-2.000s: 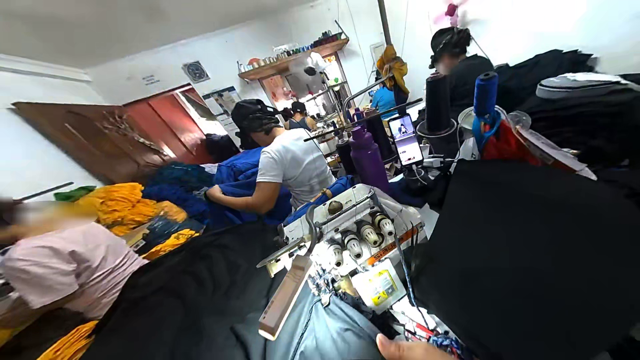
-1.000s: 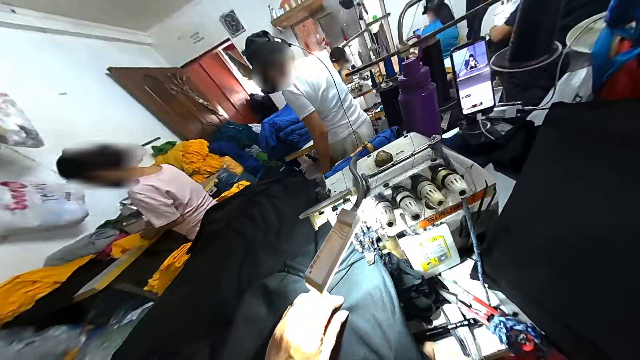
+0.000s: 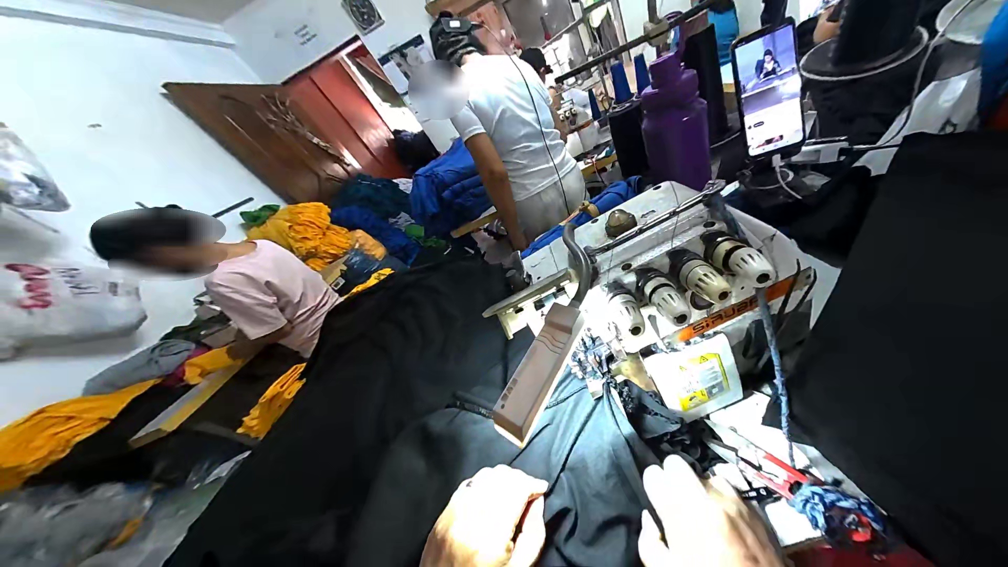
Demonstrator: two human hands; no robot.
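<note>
Dark fabric (image 3: 583, 480) lies across the front of a Siruba overlock sewing machine (image 3: 669, 260), bunched near its needle area. My left hand (image 3: 488, 516) rests on this fabric at the bottom centre, fingers curled, gripping a fold of it. To its right, my right hand (image 3: 701, 516) lies at the fabric's right edge with the thumb apart from the fingers; whether it pinches cloth cannot be told. A brown lamp head on a bent neck (image 3: 535, 374) hangs over the cloth and lights it. The needle and presser foot are hidden.
Black cloth (image 3: 913, 315) covers the right side. Behind the machine stand a purple bottle (image 3: 676, 126) and a phone (image 3: 768, 90) on a holder. Red-handled scissors or tweezers (image 3: 780, 472) lie right of the machine. Two co-workers (image 3: 520, 118) (image 3: 272, 291) are nearby, beside yellow cloth (image 3: 303, 232).
Both hands now show on the fabric; a second ago the left was nearer the lamp head and the right barely showed. The view has swung right-to-left since the oldest frame.
</note>
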